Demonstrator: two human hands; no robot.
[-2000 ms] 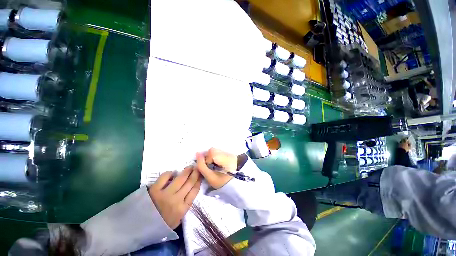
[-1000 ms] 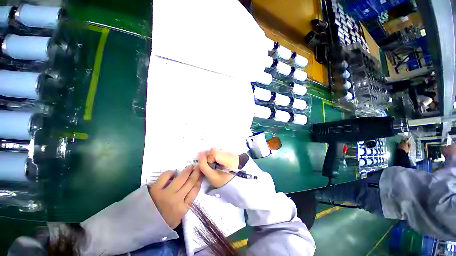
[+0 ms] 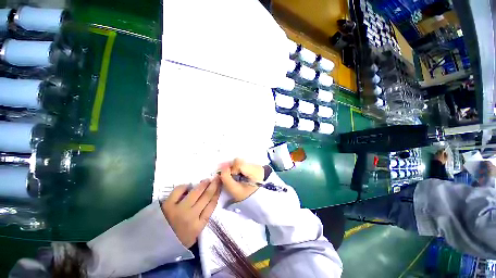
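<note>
A large white record sheet [image 3: 215,119] lies on the green bench, its upper page turned up beyond a fold line. My right hand [image 3: 242,180] holds a thin dark pen [image 3: 268,186] with its tip on the lower part of the sheet. My left hand [image 3: 191,209] lies flat on the sheet's lower edge, fingers close together and touching or nearly touching my right fingers. The print on the sheet is too faint to read.
Clear trays of white-blue cylinders [image 3: 24,92] stand at left, and more [image 3: 306,111] beyond the sheet. A single white unit with an orange-brown end [image 3: 281,157] lies by my right hand. A black handheld tool [image 3: 383,139] lies at right. Another person's grey sleeve [image 3: 454,209] shows at far right.
My right hand and the pen have shifted slightly to the right along the sheet. My left hand has stayed in place. A white item now shows by the other person at far right.
</note>
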